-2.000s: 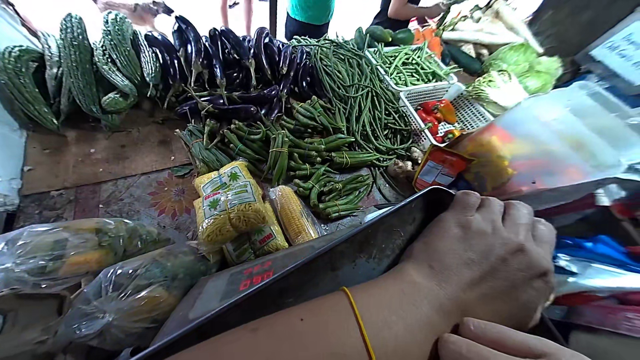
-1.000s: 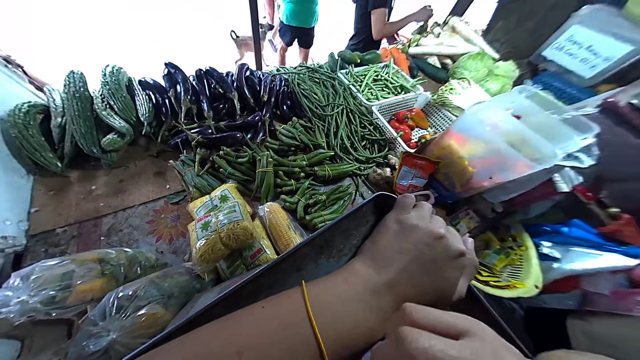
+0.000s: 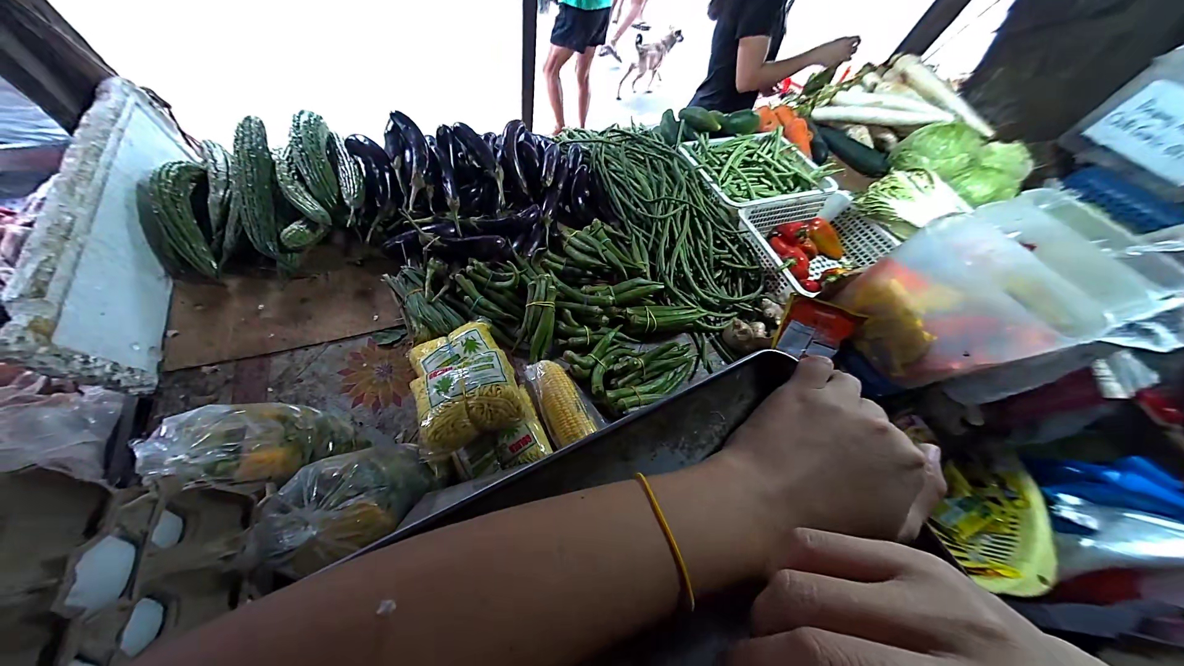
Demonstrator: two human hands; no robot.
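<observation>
My left hand (image 3: 832,453) reaches across from the lower left, a yellow band on its wrist, its fingers curled over the far right corner of a dark metal tray (image 3: 647,444). Just below it my right hand (image 3: 888,601) comes in from the lower right, fingers bent over the tray; what lies under them is hidden. Beyond the tray's rim lie packs of yellow noodles (image 3: 462,379) and wrapped corn (image 3: 562,404). A red-orange packet (image 3: 814,324) touches the far corner area.
Behind are okra (image 3: 638,370), eggplants (image 3: 481,176), bitter gourds (image 3: 254,185), long beans (image 3: 675,222) and a white basket of peppers (image 3: 758,227). Bagged vegetables (image 3: 250,444) and egg trays (image 3: 185,546) stand left. Clear plastic containers (image 3: 999,287) and a yellow-green basket (image 3: 1027,546) are right. People stand beyond.
The view has shifted. More of my right hand shows than two seconds ago, while my left hand stays at the tray's corner. A dog now shows beyond the stall.
</observation>
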